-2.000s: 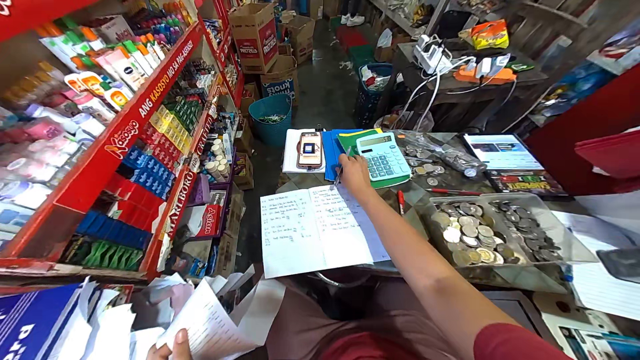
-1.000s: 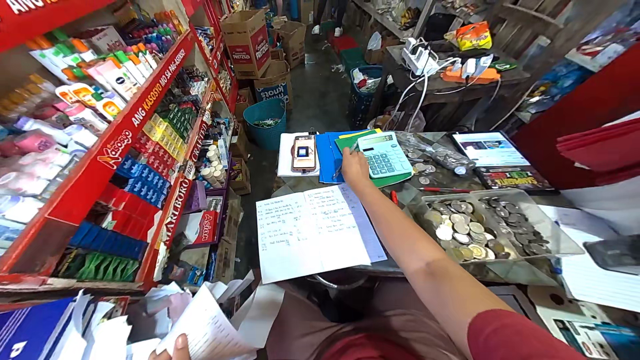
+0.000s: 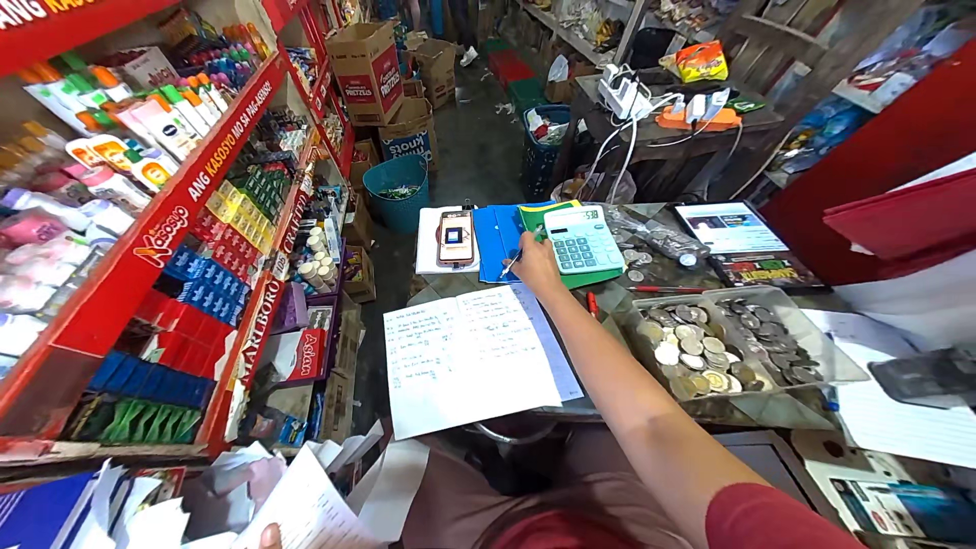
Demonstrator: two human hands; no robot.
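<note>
My right hand holds a pen over the blue folder, close to the left side of the light blue calculator. Under the calculator lies a green folder. Handwritten sheets lie at the table's near edge, below the hand. At the bottom left my left hand shows only a fingertip, on a written paper that it holds. A smartphone rests on white paper left of the blue folder.
A divided plastic tray of coins stands right of my forearm, near a red pen and a plastic bottle. Shelves of goods rise at left. Beyond the table are a teal bucket, cardboard boxes and a side table with cables.
My right hand has moved slightly between the frames but stays beside the calculator. The left hand keeps its hold on the paper at the bottom left.
</note>
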